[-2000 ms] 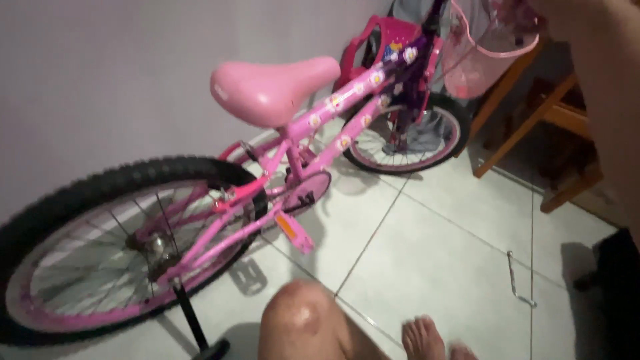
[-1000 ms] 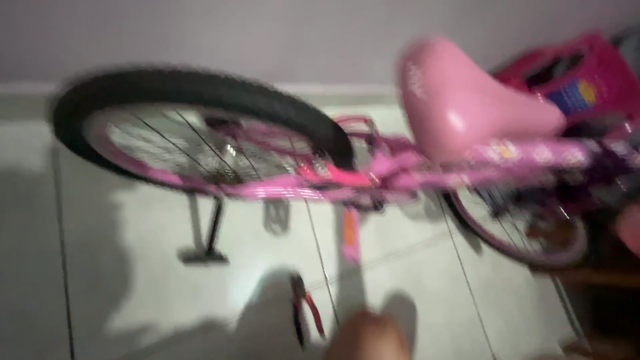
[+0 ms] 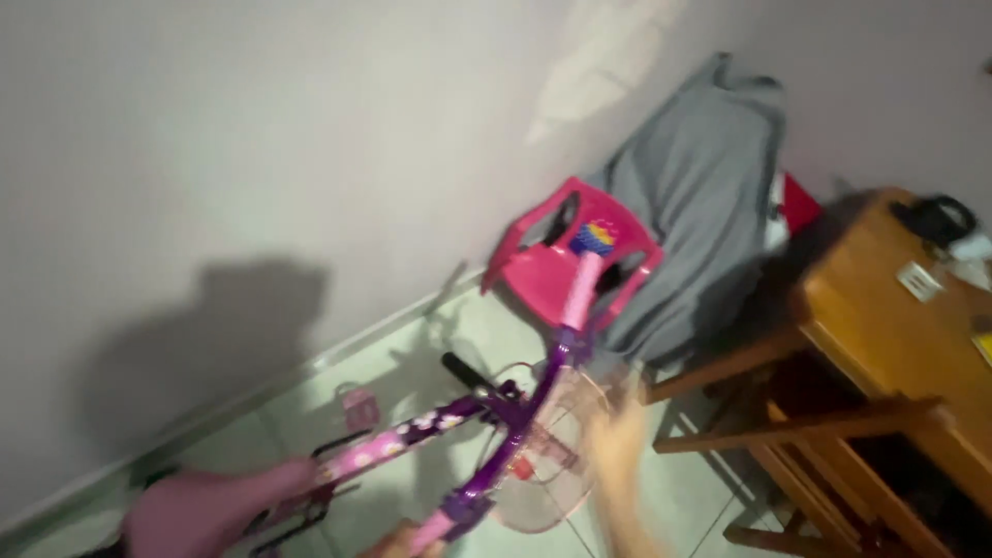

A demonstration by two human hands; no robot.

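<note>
A child's bicycle in pink and purple stands below me, with a pink saddle [image 3: 209,504], a flowered frame tube [image 3: 387,442] and a purple handlebar [image 3: 511,438]. At the bottom edge my left hand [image 3: 399,540] is wrapped round the handlebar's lower pink grip [image 3: 430,531]. The upper pink grip [image 3: 581,291] has no hand on it. My right hand [image 3: 616,415], blurred, is beside the rim of the translucent pink basket [image 3: 542,504] at the front; whether it grips the rim cannot be told.
A pink plastic child's chair [image 3: 542,279] stands by the wall, beside a grey cloth [image 3: 682,186] draped over something. At right is a wooden table [image 3: 876,310] with small items on it, and a wooden folding chair [image 3: 806,430] in front. The wall borders the bicycle's far side.
The view has swung from the rear wheel to the handlebar. Both hands now show at the bicycle's front; one second ago, only a blurred bit of skin showed at the right edge.
</note>
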